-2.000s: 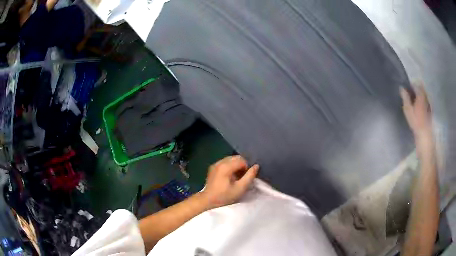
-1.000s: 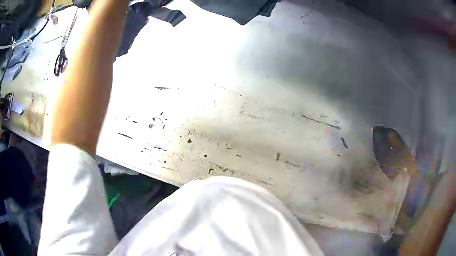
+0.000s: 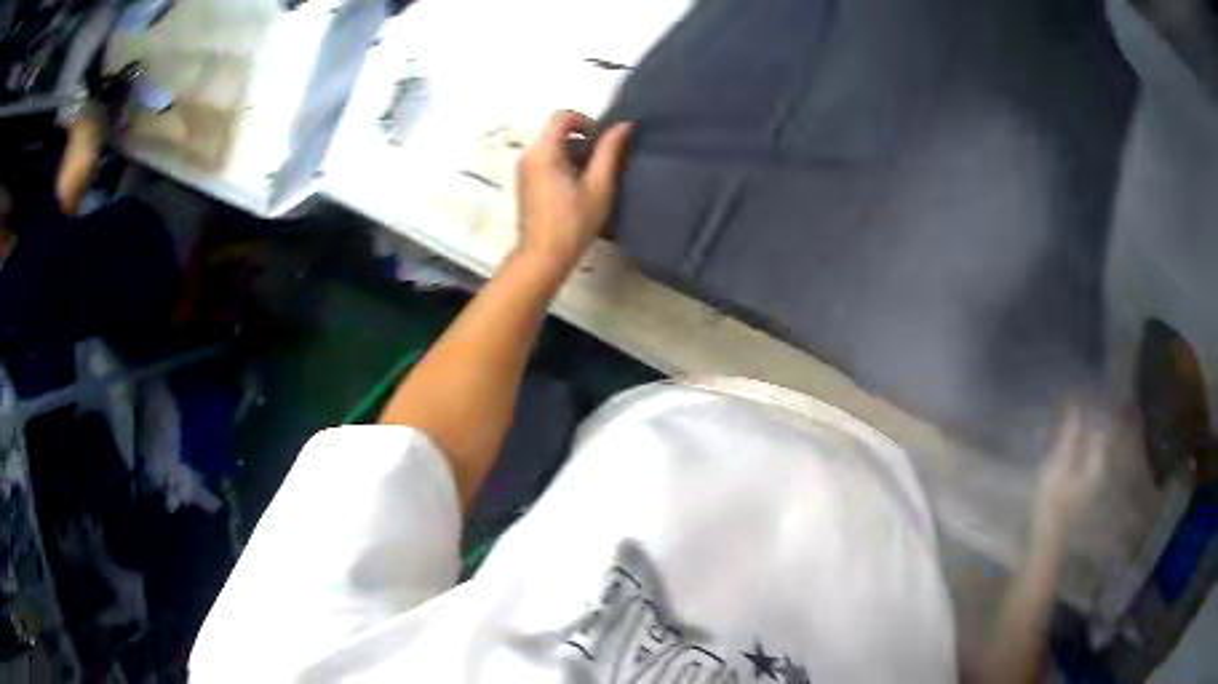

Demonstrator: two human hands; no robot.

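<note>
A dark grey garment panel (image 3: 868, 201) lies over the right part of the white, marked pressing table (image 3: 454, 221), with seam lines showing near its left end. My left hand (image 3: 568, 194) pinches the panel's left edge between thumb and fingers. My right hand (image 3: 1079, 461) is blurred at the panel's lower right corner; whether it grips the cloth cannot be told. A dark oval iron rest (image 3: 1173, 401) shows at the right end of the table.
Another person's arm (image 3: 80, 160) is at the far left by a neighbouring table (image 3: 200, 114). A green rim (image 3: 387, 385) shows on the floor below the table edge. Blurred clutter lies at lower left. A blue item (image 3: 1186, 548) is at the right edge.
One second ago the table lay bare in front of me; now a grey panel covers its right part. My left hand has come back from the far left onto the panel's edge.
</note>
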